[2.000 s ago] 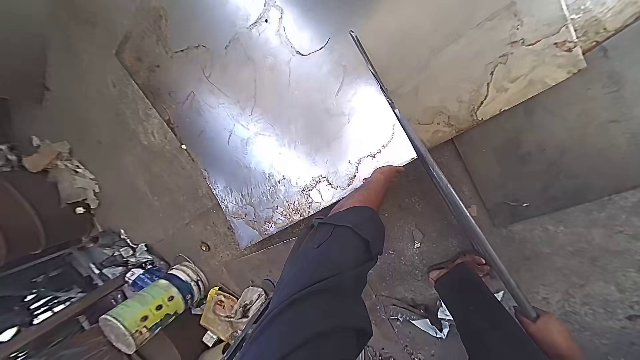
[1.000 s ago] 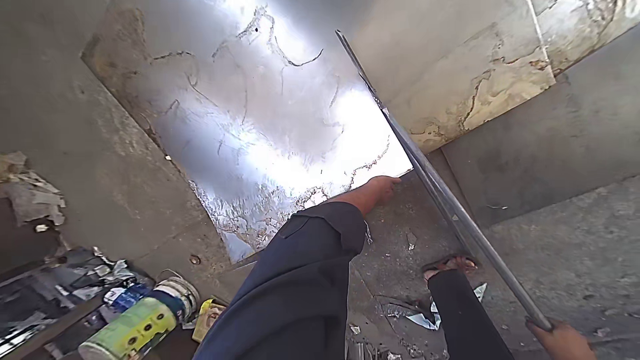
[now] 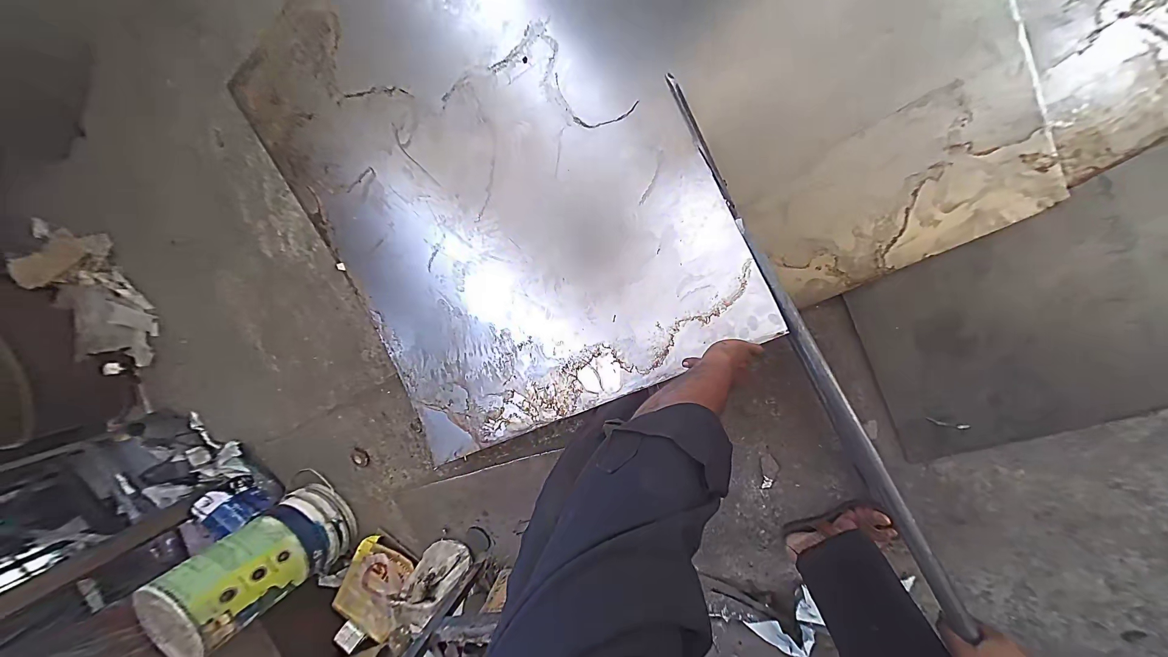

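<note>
A shiny, stained metal sheet (image 3: pixel 547 237) lies on the floor at the centre. My left hand (image 3: pixel 725 359) is at its near right corner, fingers at the edge; whether they grip it cannot be told. My right hand (image 3: pixel 981 639), low at the right and partly cut off, is closed around the end of a long metal bar (image 3: pixel 844 411). The bar slants up and left, passing close to the sheet's corner, with its narrow far end above the sheets. A second stained sheet (image 3: pixel 912 164) lies to the right.
At the lower left lie a yellow-green can (image 3: pixel 233 579), a yellow container (image 3: pixel 372 584) and metal scraps (image 3: pixel 164 465). Torn paper (image 3: pixel 109 310) is at the left. A dull grey sheet (image 3: pixel 1022 310) covers the floor at right. A sandalled foot (image 3: pixel 844 529) stands beside the bar.
The view has shifted somewhat. My left hand stays at the sheet's corner and my right hand still holds the bar.
</note>
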